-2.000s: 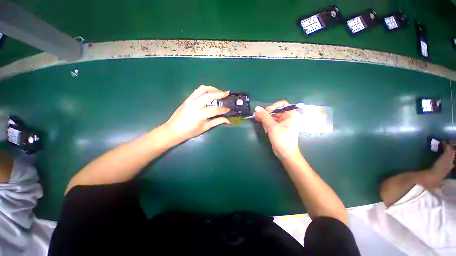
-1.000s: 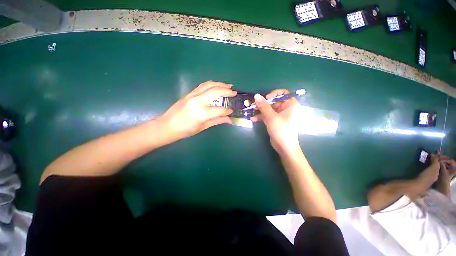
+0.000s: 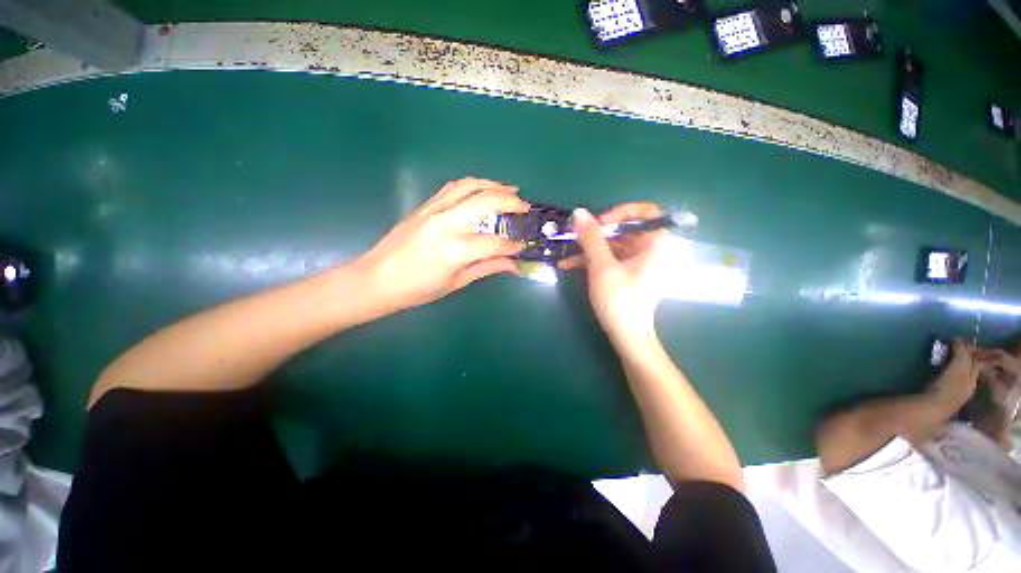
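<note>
A black phone unit (image 3: 535,227) lies in front of me with a white patch at its left part and a round detail near its right end. My left hand (image 3: 453,241) grips its left half, fingers on the far and near edges. My right hand (image 3: 621,260) holds a slim dark and white pen-like tool (image 3: 640,226), its pale rear end pointing right. The tool's tip is over the right part of the phone; whether it touches is unclear. A yellow patch (image 3: 537,271) shows partly under the phone's near edge. A clear strip (image 3: 717,276) with bright glare lies right of my right hand.
A worn metal edge strip (image 3: 448,58) crosses behind the glossy green worktop (image 3: 280,168). Beyond it, several black phones (image 3: 755,30) lie on the green belt. A grey post (image 3: 95,31) stands back left. Another phone (image 3: 944,265) lies right, near another person's hands and arm (image 3: 896,420).
The phones on the belt have shifted left in view. The tool has tilted flatter in my right hand, with its tip near the round detail. My left hand stays on the phone.
</note>
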